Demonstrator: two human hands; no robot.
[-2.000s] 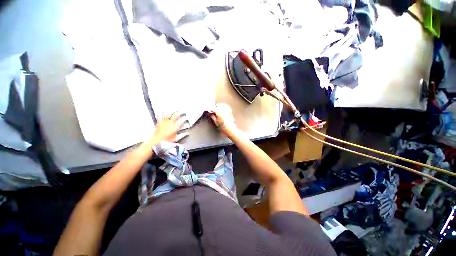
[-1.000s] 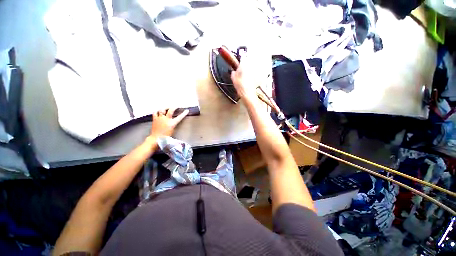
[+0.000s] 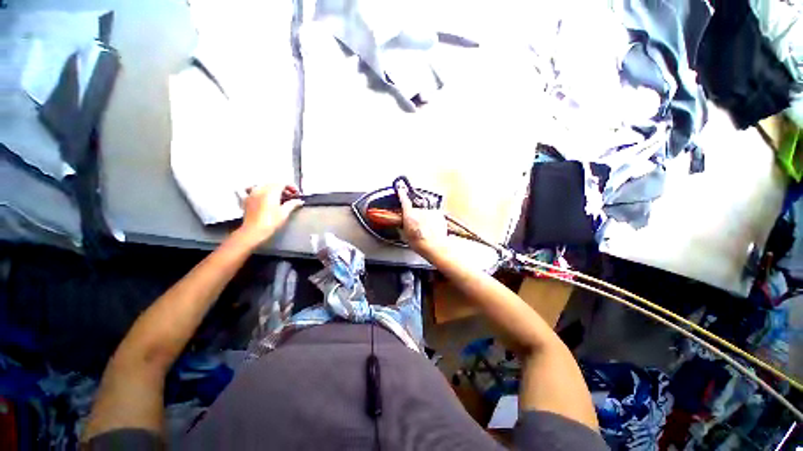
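Note:
A large white garment panel (image 3: 238,114) lies flat on the pale table, washed out by glare, with a dark line running away from me across it. A dark strip (image 3: 332,200) lies along its near edge. My left hand (image 3: 267,211) pinches the strip and panel edge at the strip's left part. My right hand (image 3: 423,225) is closed on the brown-orange handle of the steam iron (image 3: 377,205). The iron's tip points left and its soleplate covers the strip's right end. The soleplate's underside is hidden.
Two yellow-tan hoses (image 3: 643,310) run from the iron to the lower right. A black square pad (image 3: 562,204) lies right of the iron. Grey and white pieces (image 3: 396,66) lie at the far side. Dark-banded pieces (image 3: 84,132) lie at left, and crumpled cloth (image 3: 660,97) at right.
My right hand took hold of the iron and brought it nearer and left onto the strip. My left hand, earlier flat on the cloth, now pinches the edge. The whole view has shifted.

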